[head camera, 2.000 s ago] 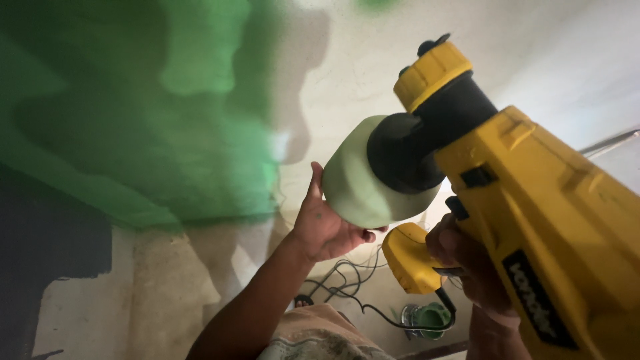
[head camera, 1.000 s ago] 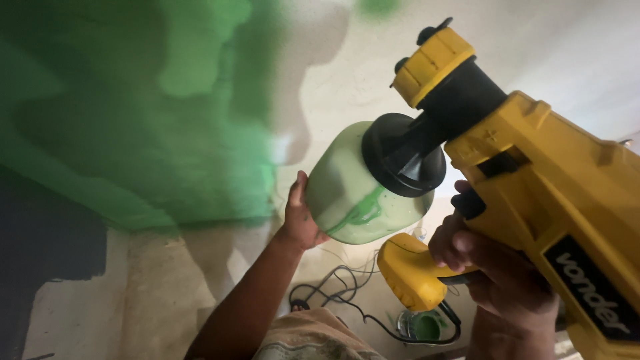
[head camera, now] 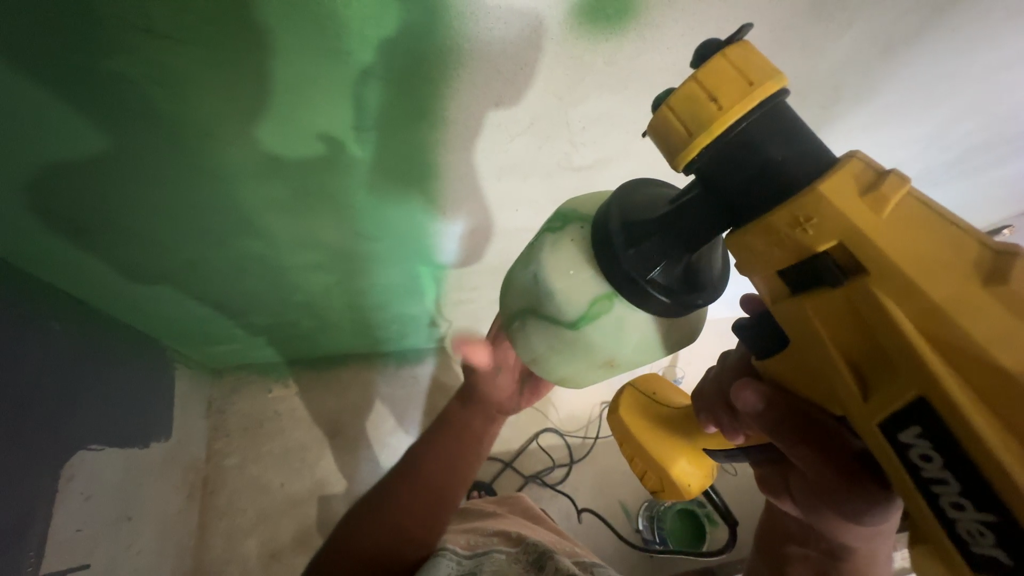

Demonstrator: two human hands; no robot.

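A yellow and black Vonder paint sprayer fills the right side of the head view, with my right hand closed round its handle. Its yellow nozzle cap points up and left. Under the black lid hangs a translucent paint cup, tilted, with green streaks on its wall. My left hand is at the cup's lower left side, fingers partly behind it and thumb raised; how firmly it touches the cup is hidden.
Green paint covers the wall at left, beside a pale unpainted stretch. A dark grey area lies at far left. On the floor are a looped black cable and an open can of green paint.
The cup has tilted about, and green streaks now show on its wall. My left hand has stayed by its lower left side, its thumb shifting. My right hand keeps hold of the sprayer.
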